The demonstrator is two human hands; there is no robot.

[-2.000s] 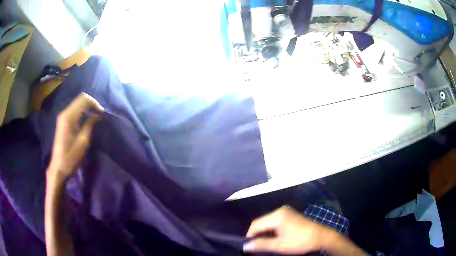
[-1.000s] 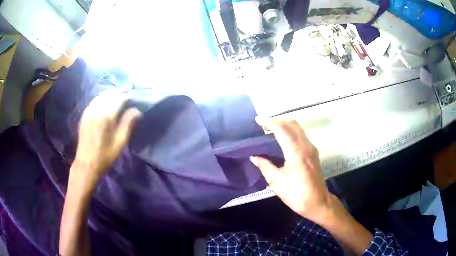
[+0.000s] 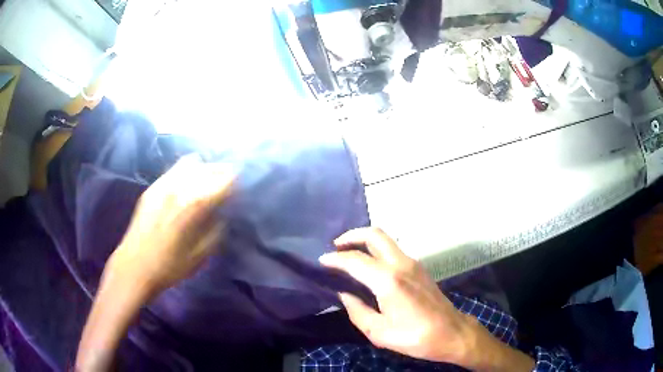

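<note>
A large dark purple garment panel (image 3: 305, 189) lies over the front left of the white table and drapes down over the lap. My left hand (image 3: 178, 218) is blurred and lies on the panel at the left; its fingertips are hidden in glare and cloth, so its grip cannot be told. My right hand (image 3: 396, 294) is at the panel's lower right, at the front table edge, with the panel's edge between thumb and fingers. The needle area (image 3: 338, 94) of the sewing machine is behind the panel, with no cloth under it.
The machine head (image 3: 494, 18) spans the top right. A small red-handled tool (image 3: 536, 94) lies beside a heap of pale cord or metal parts (image 3: 483, 69) under it. A printed ruler (image 3: 509, 251) runs along the front table edge. Pale and dark pieces (image 3: 629, 298) are at the lower right.
The panel's raised fold has come down and lies flatter. My right hand has moved down and left, onto the panel's lower edge. My left hand has moved slightly right and down.
</note>
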